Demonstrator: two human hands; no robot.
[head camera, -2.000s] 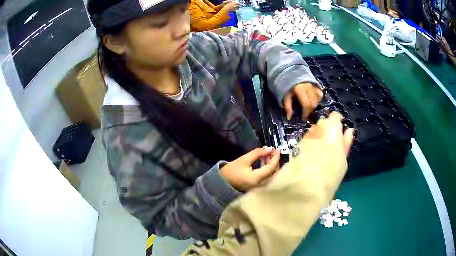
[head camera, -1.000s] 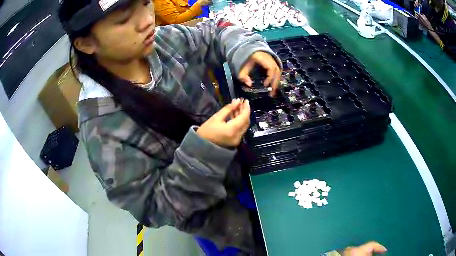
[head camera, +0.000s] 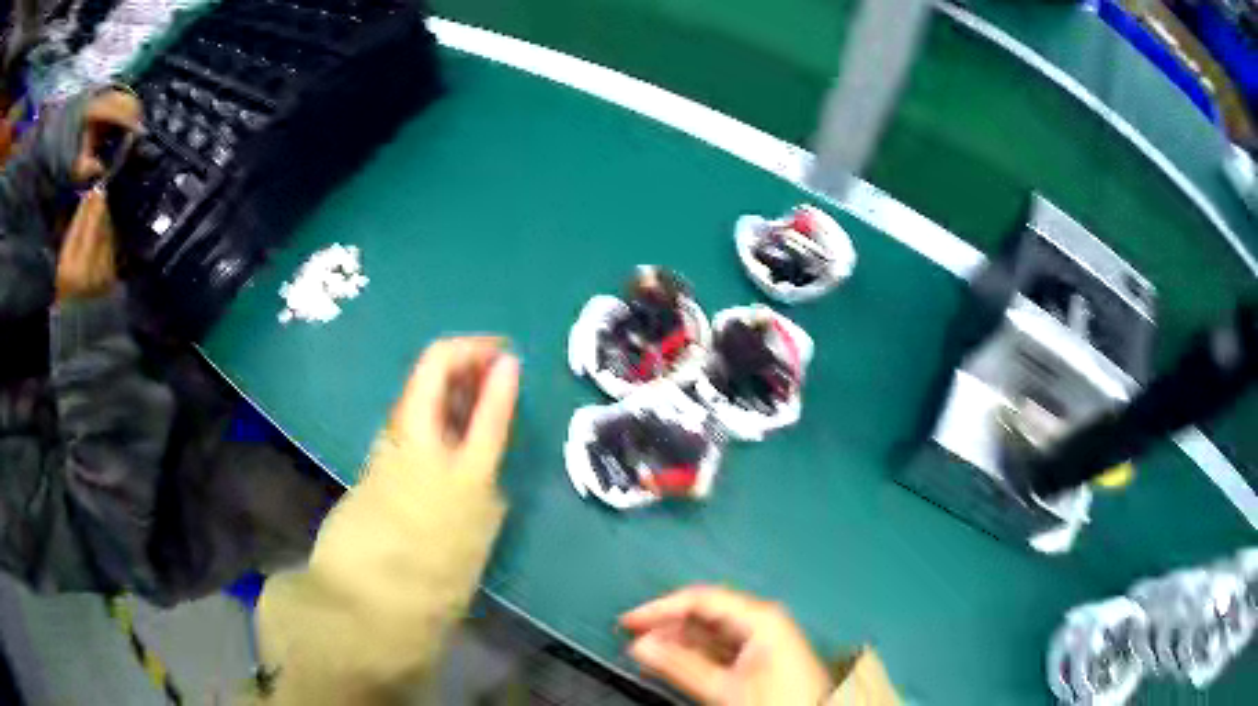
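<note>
Several unfastened white shells sit on the green bench in front of me: one at the front (head camera: 643, 448), one behind it (head camera: 640, 345), one to its right (head camera: 755, 370) and one further back (head camera: 796, 253). Dark electronics and red wires show in them. My left hand (head camera: 462, 400) is above the bench edge, left of the shells, with thumb and fingers curled close. A dark patch shows between them; blur hides whether it is a held part. My right hand (head camera: 729, 646) is low in the picture, fingers loosely bent and apart, with nothing seen in it.
A screw feeder (head camera: 1035, 372) stands at the right, with a black screwdriver (head camera: 1152, 414) slanting in front. Fastened shells (head camera: 1159, 628) lean in a row at lower right. Small white parts (head camera: 324, 284) lie at left, near stacked black trays (head camera: 297, 124) and a neighbouring person. A grey post rises behind.
The view has swung right, from the neighbour and trays to the shells and feeder. My arm, earlier reaching to the trays, is back by the shells. My right hand now shows.
</note>
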